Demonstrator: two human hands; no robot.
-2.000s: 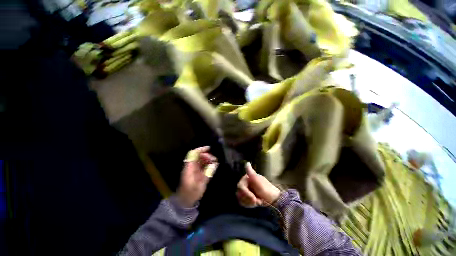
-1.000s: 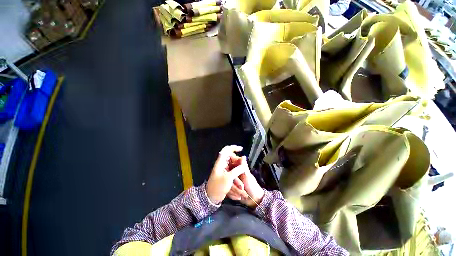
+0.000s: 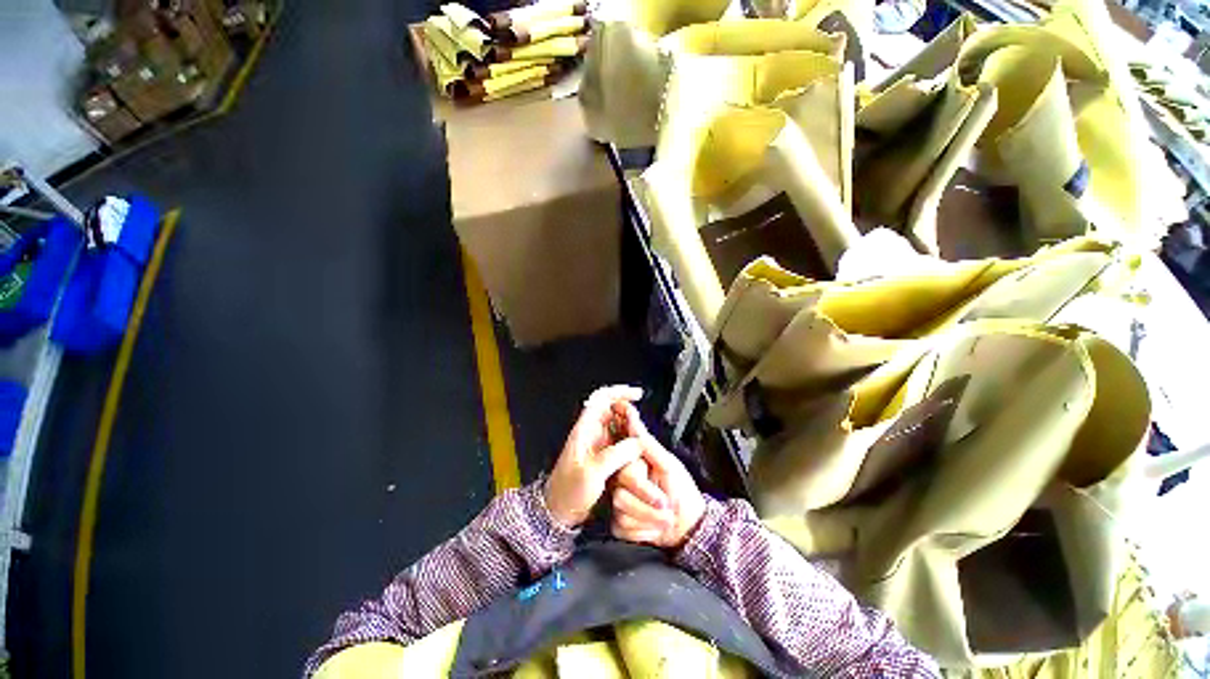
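My left hand and my right hand are together in front of my waist, fingertips touching. No bag or tool shows in them; whether something small is between the fingers I cannot tell. Several bag bodies, khaki outside and yellow inside, stand and lean to the right of my hands. The nearest bag body is an open curled shell with a dark brown patch. Another bag body lies folded behind it. A further bag body stands at the table edge with a brown patch.
A cardboard box stands on the floor ahead, with rolled yellow and brown pieces on top. Blue bins on a rack are at far left. Yellow floor lines cross the dark aisle. Pale yellow strips lie at lower right.
My view has turned from the piled table towards the aisle. My hands, apart two seconds ago, came together and remain touching, with a small shift of the fingers since one second ago.
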